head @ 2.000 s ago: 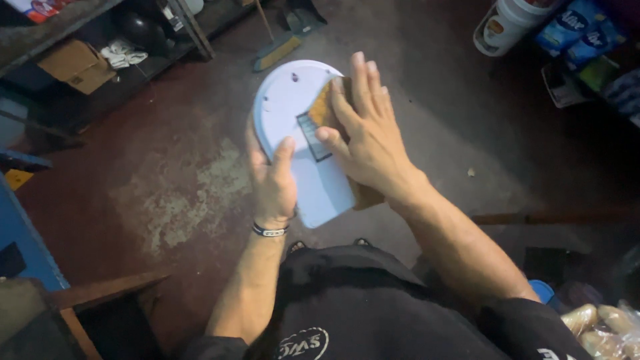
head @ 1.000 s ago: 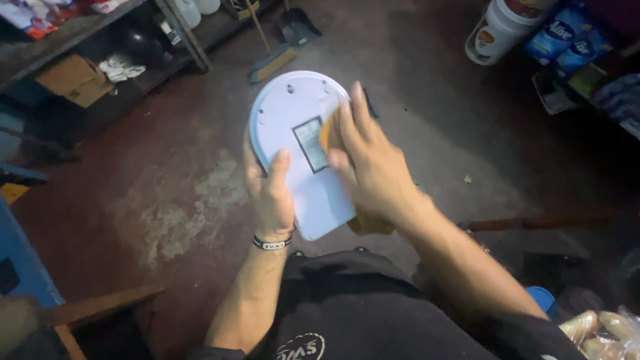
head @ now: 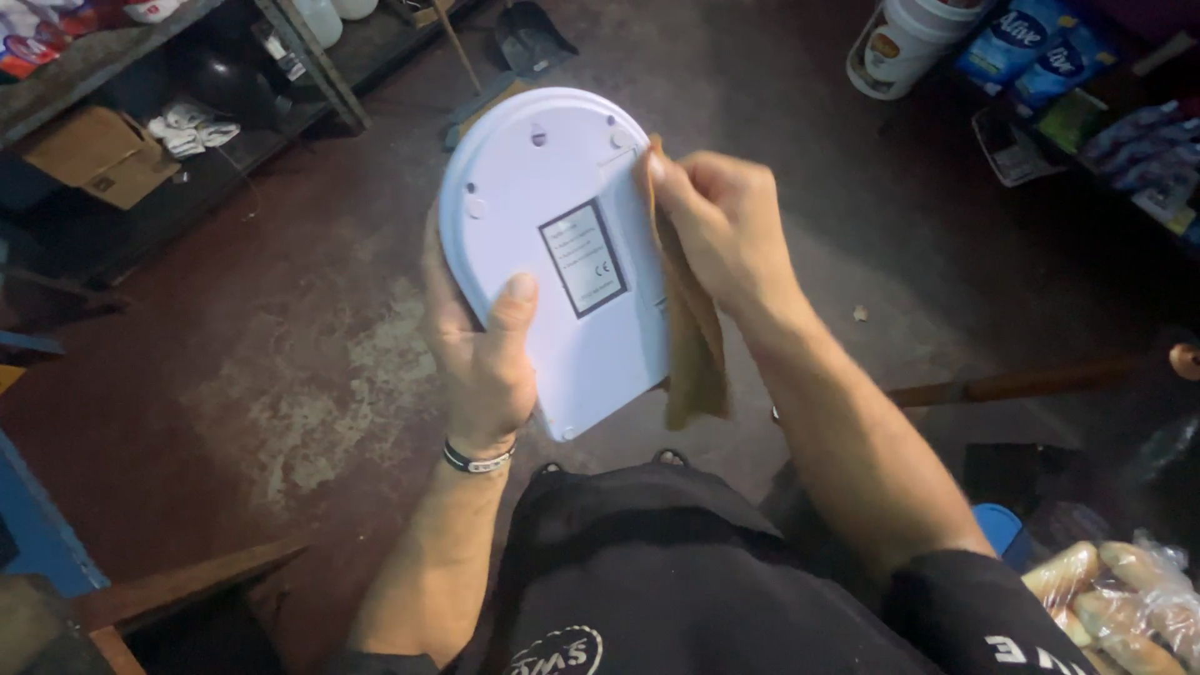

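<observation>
A white plastic device, perhaps a kitchen scale (head: 600,366), is held up with its underside towards me; it has a rounded far end, small round feet and a framed label bearing writing. My left hand (head: 483,361) grips its left edge, thumb on the underside and fingers hidden behind. My right hand (head: 727,225) pinches a brown-yellow cloth (head: 694,347) against the device's right edge, and the cloth hangs down along that side.
A metal shelf (head: 323,66) with a cardboard box (head: 103,155) stands at upper left. A broom (head: 473,112) and a dustpan (head: 532,42) lie beyond the device. At upper right are a white bucket (head: 891,56) and blue packets (head: 1017,37); bagged bread rolls (head: 1116,600) lie at lower right.
My right hand has moved from over the device's underside to its right edge, with the cloth. My left hand keeps its hold on the left edge.
</observation>
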